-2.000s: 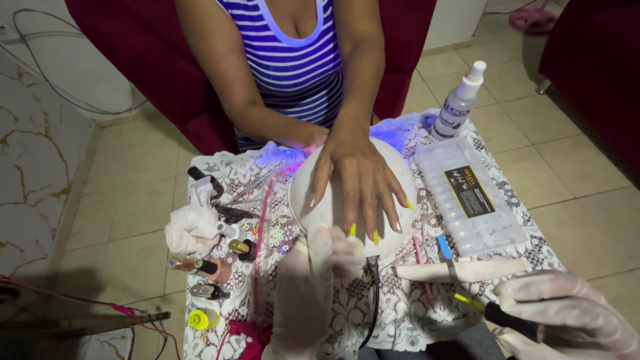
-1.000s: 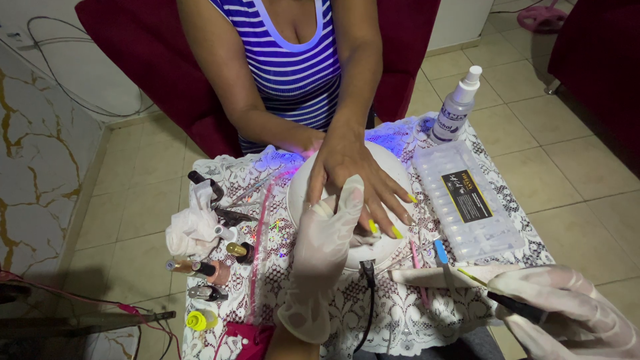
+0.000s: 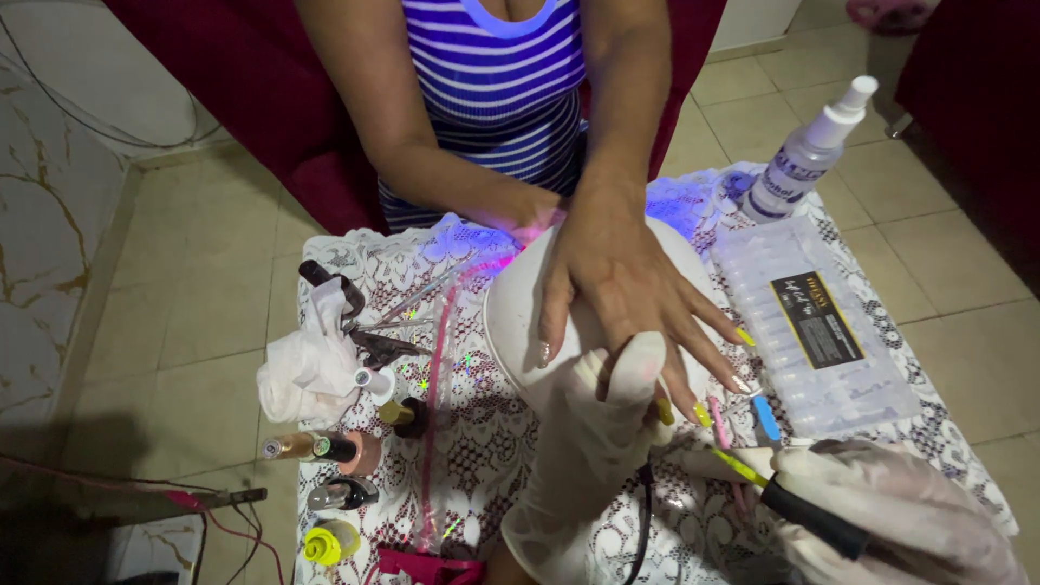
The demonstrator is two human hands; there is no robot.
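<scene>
My gloved left hand (image 3: 605,414) holds a finger of another person's hand (image 3: 613,276), which rests spread on a white dome-shaped nail lamp (image 3: 520,317). Several of that hand's nails are yellow; others are glittery. In my gloved right hand (image 3: 886,496) is a black-handled nail polish brush (image 3: 812,508), its bristles coated yellow and pointing toward the yellow nails without touching them. The person's other hand (image 3: 540,215) reaches behind the lamp, where pink and violet light shows. An uncapped yellow polish bottle (image 3: 331,542) is at the table's left front.
Several polish bottles (image 3: 357,452), a crumpled white tissue (image 3: 305,366) and dark clips (image 3: 386,349) lie on the left of the lace tablecloth (image 3: 479,487). A clear case of nail tips (image 3: 812,325) and a spray bottle (image 3: 804,154) are at the right. A black cable (image 3: 644,528) runs from the lamp.
My left hand, with its thumb raised a second ago, has its thumb lowered over the person's finger. The brush in my right hand has come closer to the person's nails.
</scene>
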